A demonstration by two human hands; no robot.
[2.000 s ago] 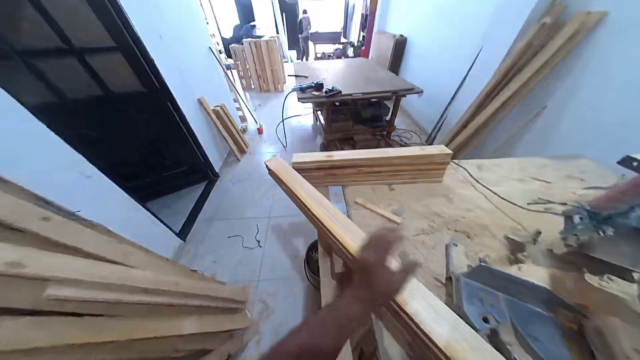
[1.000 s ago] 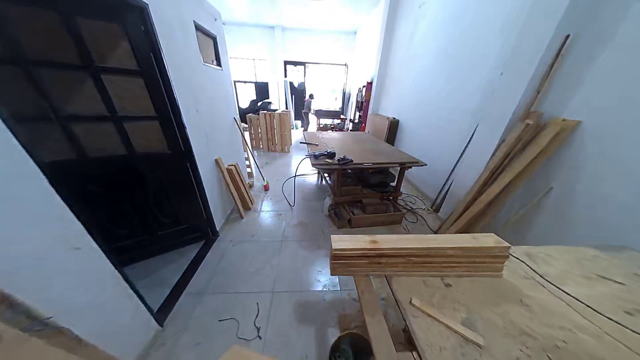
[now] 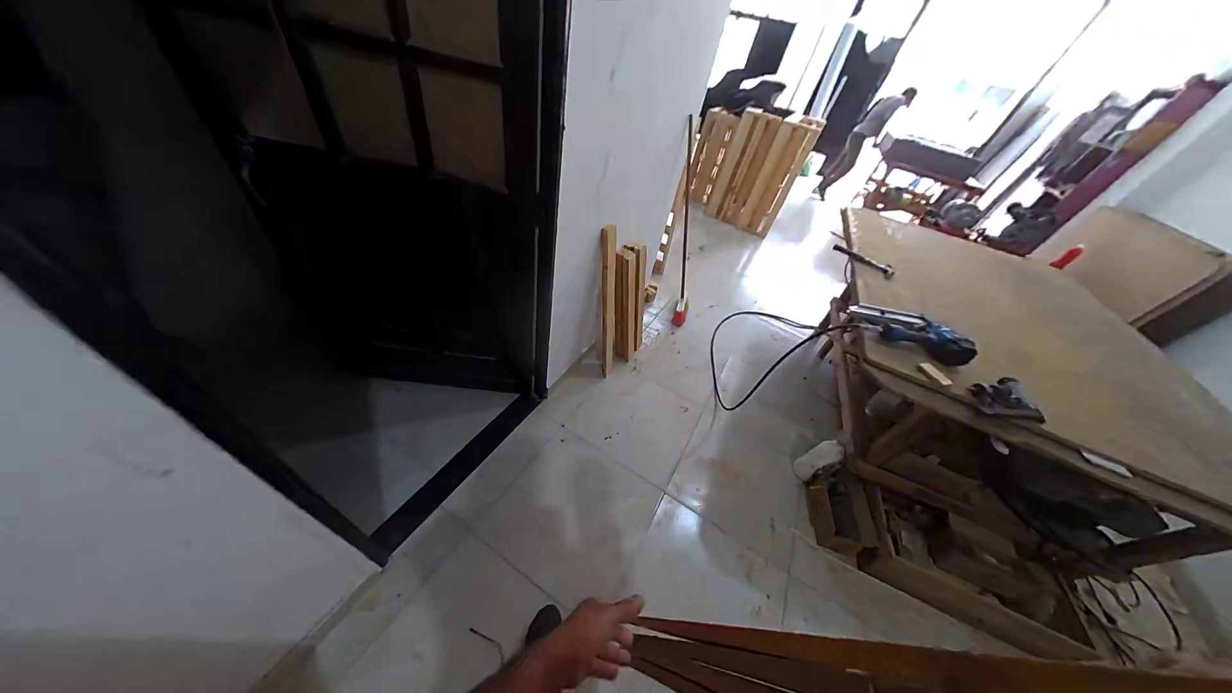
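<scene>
At the bottom of the head view, my left hand (image 3: 595,643) is at the near-left end of several long wooden boards (image 3: 770,643). Its thumb points toward the board ends and its fingers are partly curled beside them; whether they grip the wood cannot be told. The boards lie one over another, slightly fanned, and run off to the lower right, where the frame cuts them. My right hand is out of view.
A worktable (image 3: 1039,318) at the right bears a blue power tool (image 3: 929,339), a hammer (image 3: 863,260) and a dark tool (image 3: 1006,398). A black cable (image 3: 717,361) loops over the floor. Wood pieces (image 3: 624,298) and a broom (image 3: 684,231) lean by the left wall. A person (image 3: 866,135) stands far back.
The view has swung toward the door and worktable. My left hand, out of view a second ago, shows again, now at the end of boards at the bottom.
</scene>
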